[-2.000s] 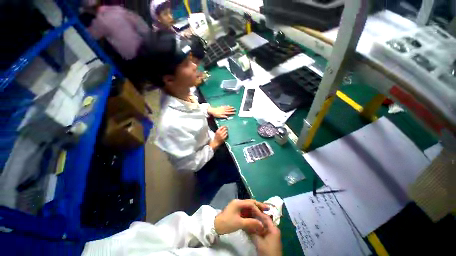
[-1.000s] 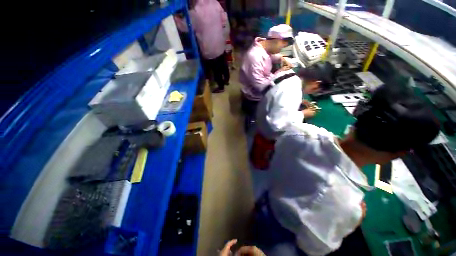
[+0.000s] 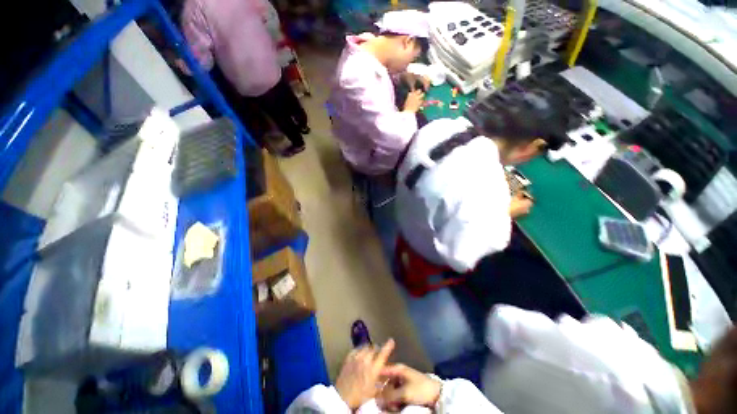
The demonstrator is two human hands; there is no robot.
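Observation:
My left hand (image 3: 363,375) and my right hand (image 3: 410,387) are at the bottom centre, in front of the white sleeves. They are close together and their fingers meet or overlap. One finger of my left hand points up to the right. The hands are small and blurred, and I cannot tell whether anything is between the fingers. They are over the aisle, away from the green bench.
Blue shelving (image 3: 230,323) with white boxes (image 3: 133,283) and a tape roll (image 3: 204,373) is on the left. Cardboard boxes (image 3: 283,283) are beneath. Seated people line the green bench (image 3: 566,234) on the right. A person in pink (image 3: 234,44) stands in the aisle (image 3: 323,210).
The view has swung from the bench to the aisle and shelving. Both hands now show at the bottom, where one second ago only fingers were visible. The near seated worker is lower right.

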